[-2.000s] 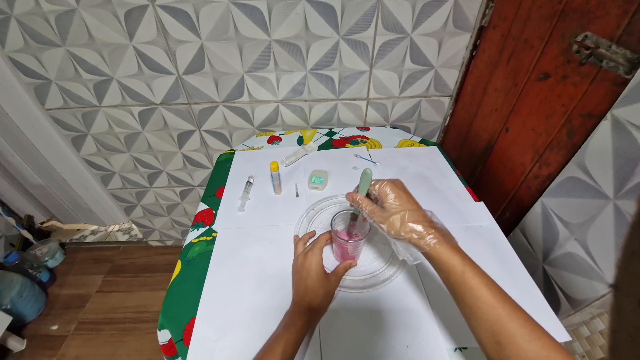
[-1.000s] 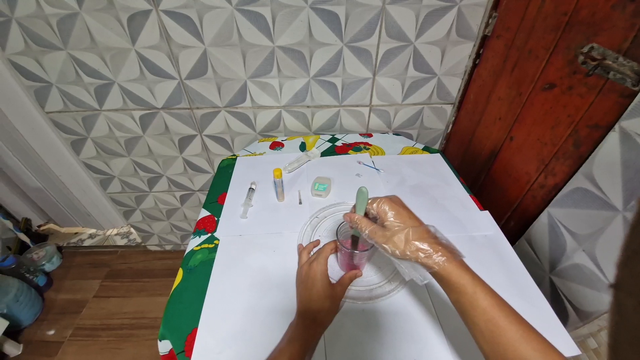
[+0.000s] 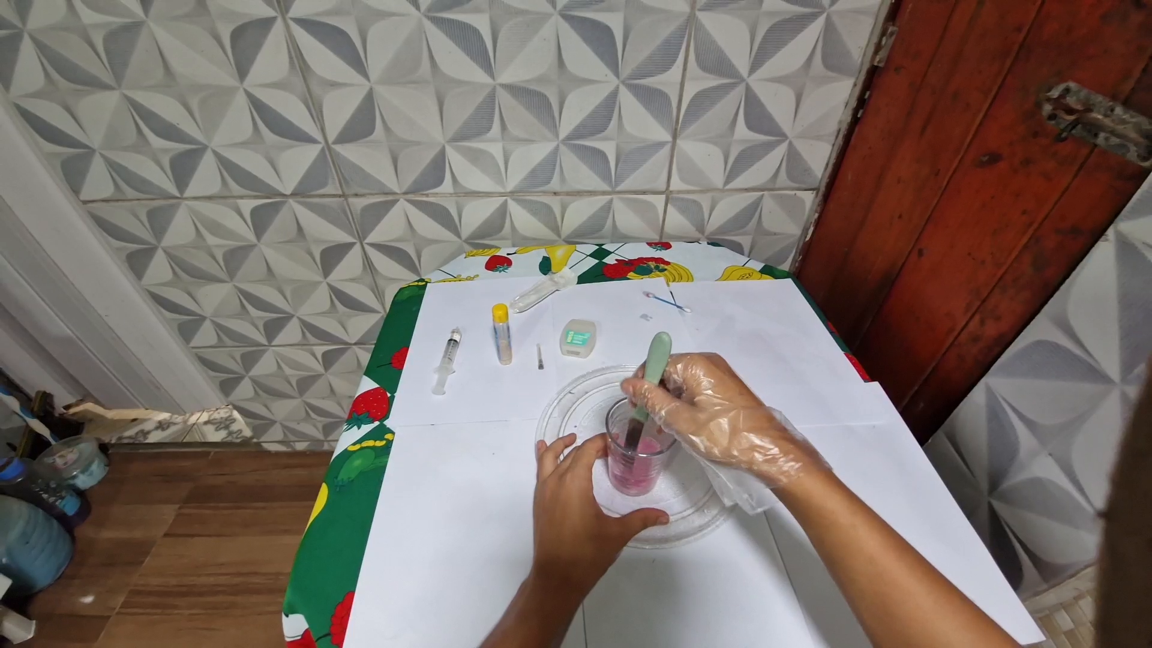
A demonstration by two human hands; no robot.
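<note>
A clear cup [image 3: 635, 468] with pink contents stands on a round clear glass plate [image 3: 562, 405]. My right hand [image 3: 706, 409], in a thin transparent plastic glove, grips a utensil with a pale green handle [image 3: 658, 356]; its dark lower part reaches down into the cup. Bare, my left hand [image 3: 580, 513] curves around the cup's left side with thumb and fingers spread; whether it touches the cup is hard to tell. Behind the plate lie a syringe [image 3: 446, 362], a yellow-capped tube [image 3: 502, 335], a small needle-like piece [image 3: 540, 356] and a small translucent box with a green label [image 3: 578, 338].
White paper sheets [image 3: 468, 522] cover a table with a fruit-patterned cloth [image 3: 346, 468]. At its back lie a clear wrapper [image 3: 543, 290] and cotton swabs [image 3: 666, 301]. A tiled wall [image 3: 504, 108] stands behind, a red wooden door [image 3: 954, 180] at right. Bottles [image 3: 31, 540] stand low at left.
My left hand's fingers and thumb have opened wider around the cup. The right hand still grips the green-handled utensil in the cup.
</note>
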